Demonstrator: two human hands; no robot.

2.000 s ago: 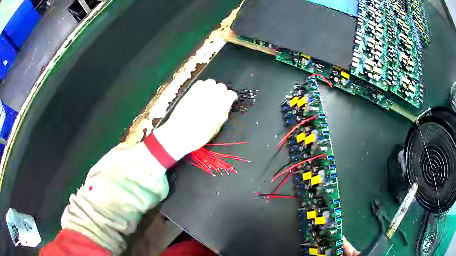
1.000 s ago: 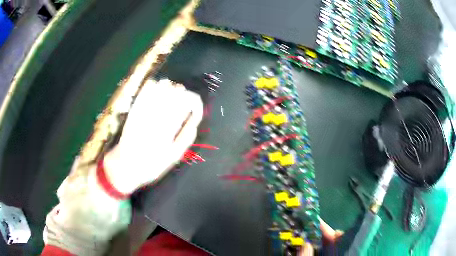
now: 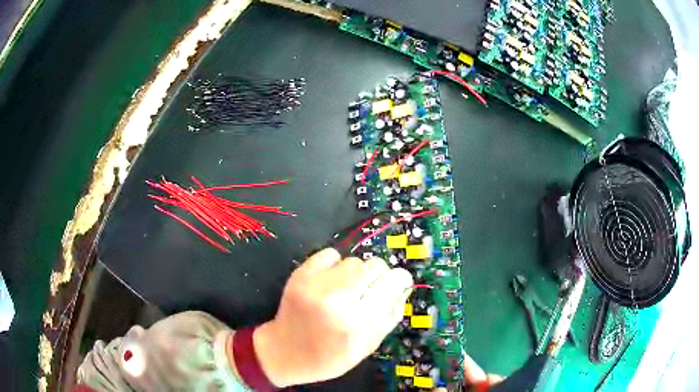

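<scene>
A long green circuit board [image 3: 447, 253] with yellow blocks stands out from the dark mat, component side up. Several red wires [image 3: 398, 218] lie across it. My left hand [image 3: 329, 318] is over its lower left part, fingers curled; the fingertips and anything in them are hidden. A short red wire end shows beside them. My right hand [image 3: 477, 375] shows only as fingertips at the board's lower right edge, cut off by the frame. A soldering iron [image 3: 566, 310] with a silvery barrel and dark handle slants beside it; whether I hold it is unclear.
Red wires [image 3: 214, 210] lie in a fanned pile at left, with black wires [image 3: 245, 103] beyond. More boards [image 3: 536, 57] rest on the far ledge. A round black fan [image 3: 625, 233] and dark cutters [image 3: 533, 306] are at right. The chipped wooden edge [image 3: 107, 168] runs along the left.
My left hand has moved from the wire piles to the board, uncovering both piles. The view has shifted. My right fingertips remain at the board's lower edge.
</scene>
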